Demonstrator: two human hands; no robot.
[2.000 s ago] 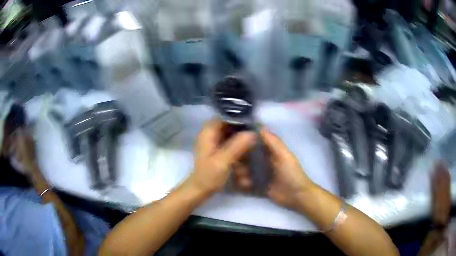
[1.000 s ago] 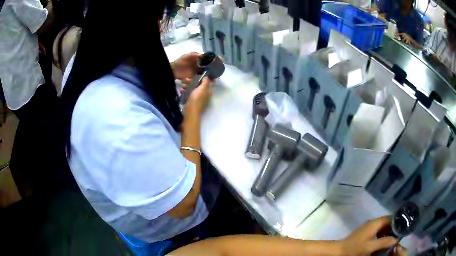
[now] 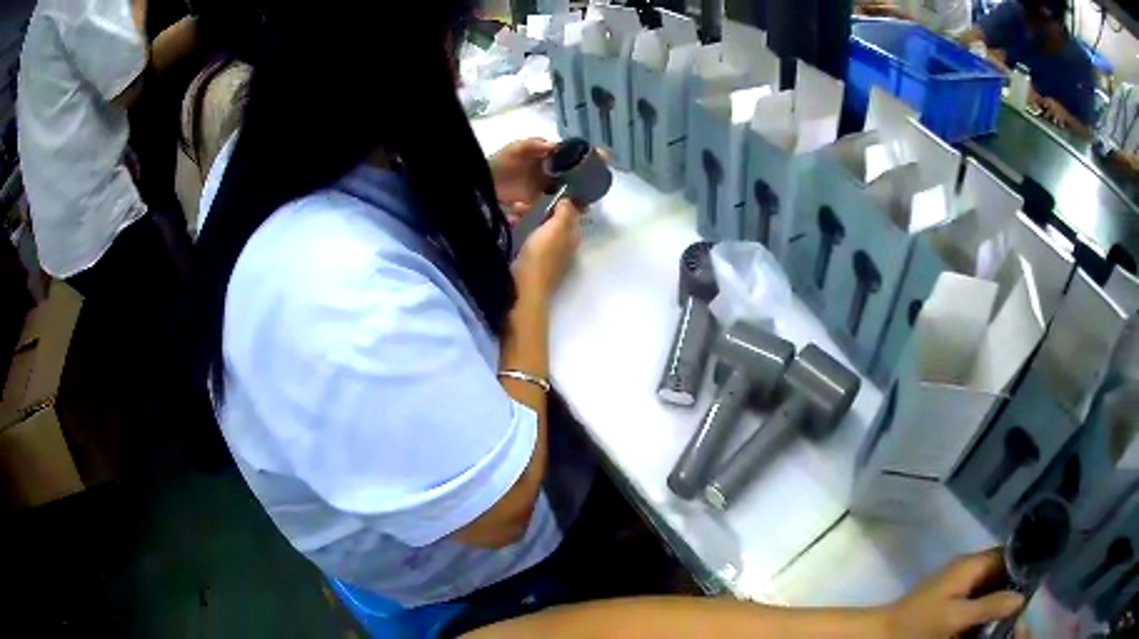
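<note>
My left hand [image 3: 956, 604] reaches in along the bottom edge to the lower right corner. Its fingers are at a dark grey hair dryer [image 3: 1039, 537], just under its round head, and seem to hold it. The lower part of this dryer is hidden or cut off by the frame's edge. My right hand is not in view. Three more grey hair dryers lie on the white bench [image 3: 612, 281]: one with its slatted end showing [image 3: 688, 327], and two side by side [image 3: 737, 402], [image 3: 789, 422].
A co-worker in a light blue shirt [image 3: 362, 362] sits close on the left, holding a grey hair dryer [image 3: 577, 175]. Open retail cartons [image 3: 931, 375] stand in a row behind the bench. A clear plastic bag [image 3: 753, 285] lies by the dryers. A blue bin [image 3: 918, 81] is farther back.
Since the one-second-ago frame the view has shifted slightly, and the scene sits a little farther right. My left hand remains at the dryer. Two seconds ago both my hands were in view around a dryer.
</note>
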